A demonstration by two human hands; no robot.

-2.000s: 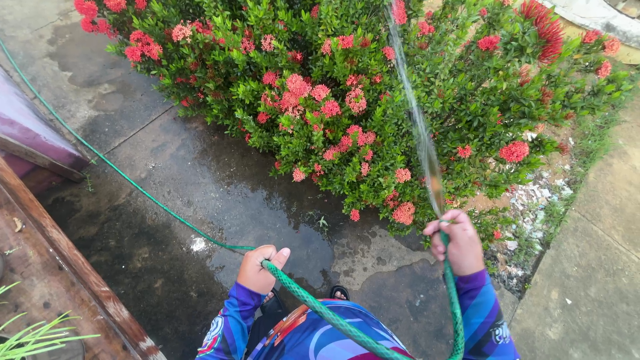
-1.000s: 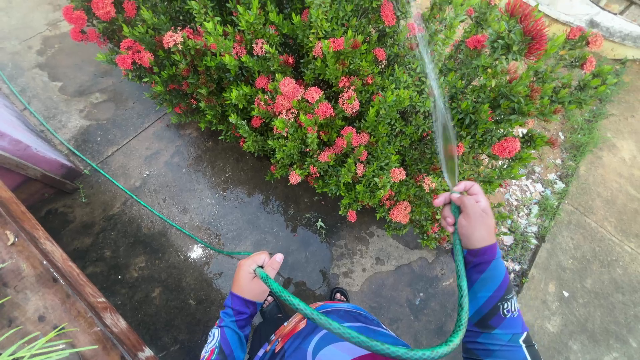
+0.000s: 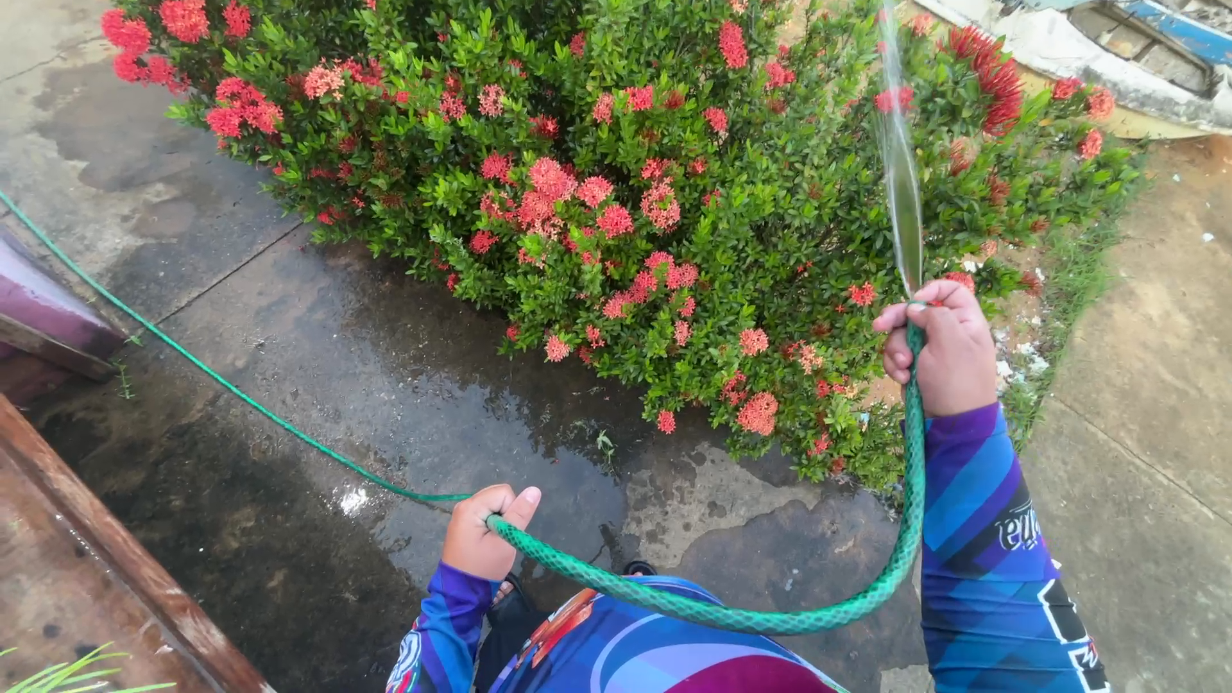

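Observation:
A green garden hose bends in a U in front of my body, between both hands. My left hand is closed around the hose at the lower middle, and from there the hose trails off to the upper left over the ground. At the right, my right hand grips the hose near its open end, with the thumb at the mouth. A flattened stream of water shoots from it toward the top of the view, across a leafy bush with red and coral flower clusters.
Wet concrete paving lies below the bush. A brown-edged ledge and a purple-painted wall base stand at the left. Grass and white debris border the bush at the right. A curved, pale, weathered edge is at the upper right.
The water stream, narrow at its top and slanting more two seconds ago, now leaves the hose more upright. My right hand has shifted slightly to the right. Both hands keep hold of the hose.

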